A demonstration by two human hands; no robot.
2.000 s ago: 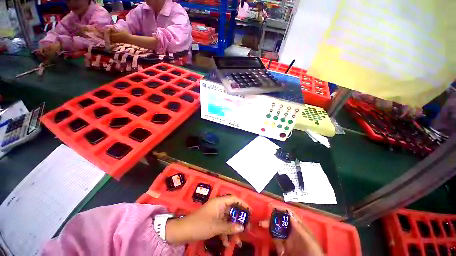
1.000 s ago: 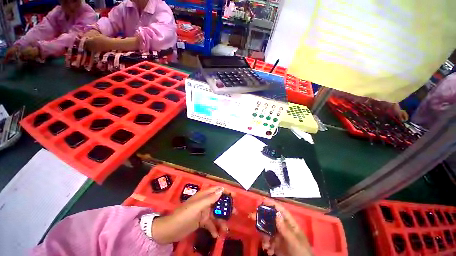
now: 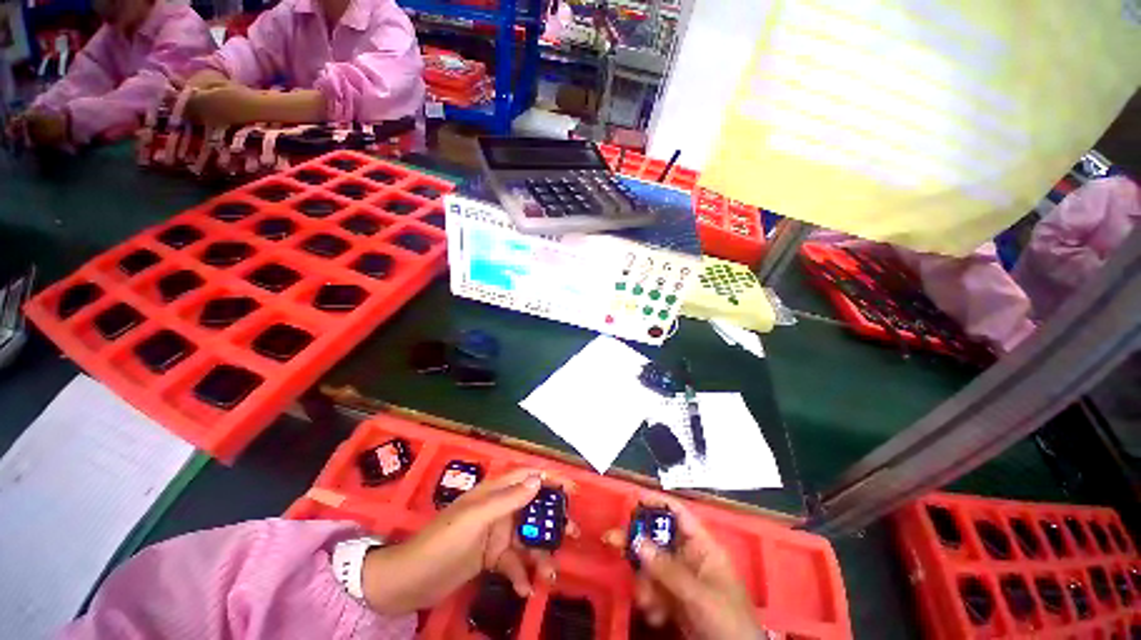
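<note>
My left hand point(image 3: 469, 540) holds a watch body point(image 3: 542, 518), its screen lit with small icons. My right hand point(image 3: 698, 581) holds another watch body point(image 3: 652, 531) with lit digits, a finger or thumb over the lower part of its screen. Both hands are above the near red tray point(image 3: 801, 569). Two watch bodies with lit screens, one at the left point(image 3: 385, 461) and one beside it point(image 3: 459, 481), lie in its upper left pockets. Dark units lie in pockets below my hands, partly hidden. A white-strapped watch point(image 3: 354, 566) is on my left wrist.
A full red tray point(image 3: 125, 373) lies left, a side tray point(image 3: 920, 563) lower right. White paper slips point(image 3: 586, 406) bear dark units and a pen. Beyond stand a white instrument point(image 3: 563, 278) and calculator point(image 3: 569, 188). A yellow sheet point(image 3: 926, 125) hangs upper right; a metal post slants right. People in pink work behind.
The view has shifted, so the bench items sit further left. The right watch's screen went from lit digits to a dim screen and now shows digits again. The left one changed from digits to icons.
</note>
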